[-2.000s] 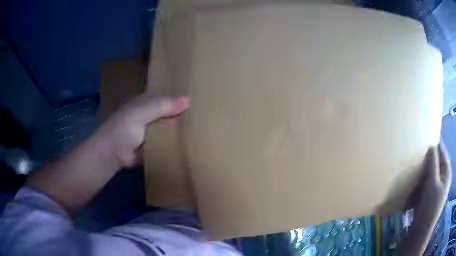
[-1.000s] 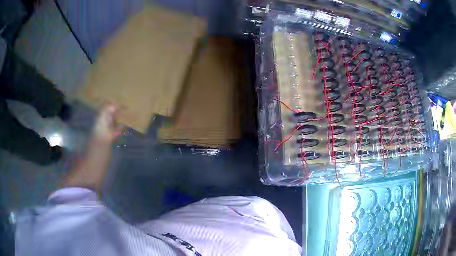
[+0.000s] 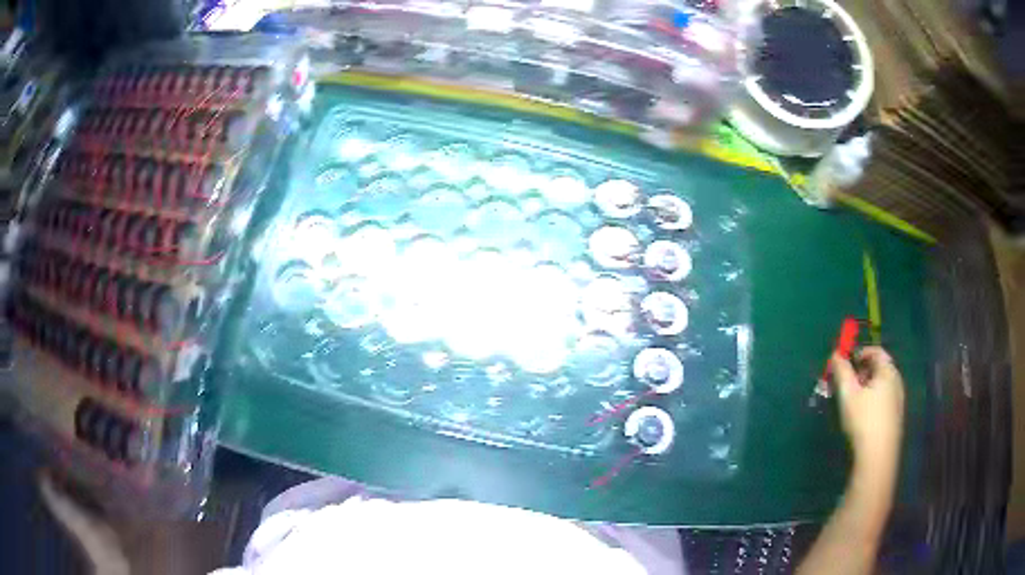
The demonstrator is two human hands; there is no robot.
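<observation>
My right hand [image 3: 873, 391] is at the right of the green mat, its fingers closed on a red-handled tool [image 3: 845, 339]. My left hand [image 3: 88, 534] is a blurred shape at the lower left edge, partly cut off; its fingers cannot be made out. A clear tray with round pockets [image 3: 495, 436] lies flat on the mat under strong glare. Several round discs with pale rings [image 3: 665, 313] sit in its right-hand columns, two with red wires trailing left. At left, a clear source tray [image 3: 186, 432] holds rows of dark discs on edge with red wires.
A large white roll with a dark middle [image 3: 860, 62] stands at the upper right. Stacked clear trays [image 3: 506, 45] line the far side behind yellow tape [image 3: 472, 99]. A small whitish object [image 3: 841, 169] and a thin yellow strip [image 3: 871, 286] are at the right of the mat [image 3: 787, 286].
The view has swung right to the mat. The cardboard my left hand held is out of view. My right hand, not visible one second ago, now shows on the red-handled tool.
</observation>
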